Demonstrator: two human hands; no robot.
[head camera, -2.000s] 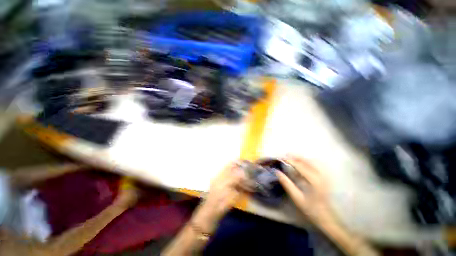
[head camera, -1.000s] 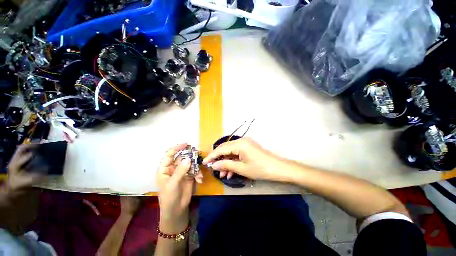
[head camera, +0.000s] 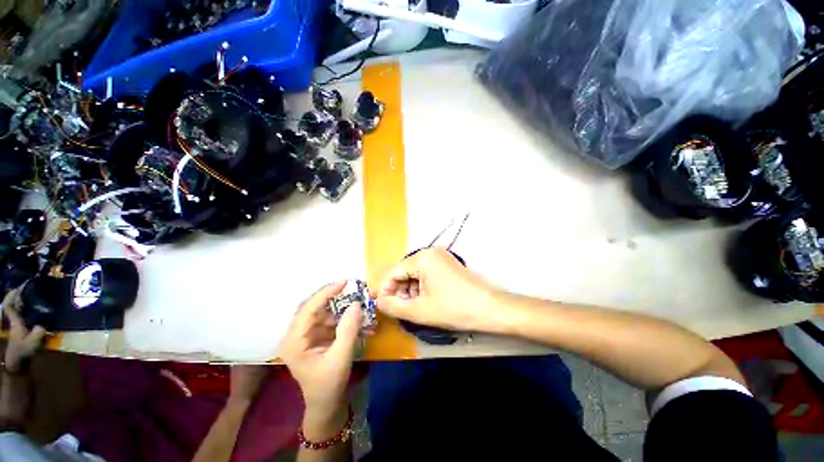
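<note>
My left hand (head camera: 323, 339) holds a small square silvery camera module (head camera: 353, 304) between thumb and fingers, above the orange tape near the bench's front edge. My right hand (head camera: 440, 291) is beside it, fingers bent and pinched close to the module's right side. What its fingertips grip is too small to tell. A round black camera housing (head camera: 432, 337) sits on the bench under my right hand, mostly hidden by it. Thin lead wires (head camera: 457, 231) rise from the housing's far side.
Spare camera modules (head camera: 348, 137) cluster left of the orange tape (head camera: 386, 207). Wired black housings (head camera: 194, 149) pile at left, below a blue bin (head camera: 294, 47). A plastic bag (head camera: 623, 72) and housings with modules (head camera: 702, 176) are at right. Another person's hand (head camera: 20, 331) is far left.
The module in my left hand has turned to show its flat face. My right hand has moved slightly up, covering more of the housing. Black round parts now show on the dark pad at far left.
</note>
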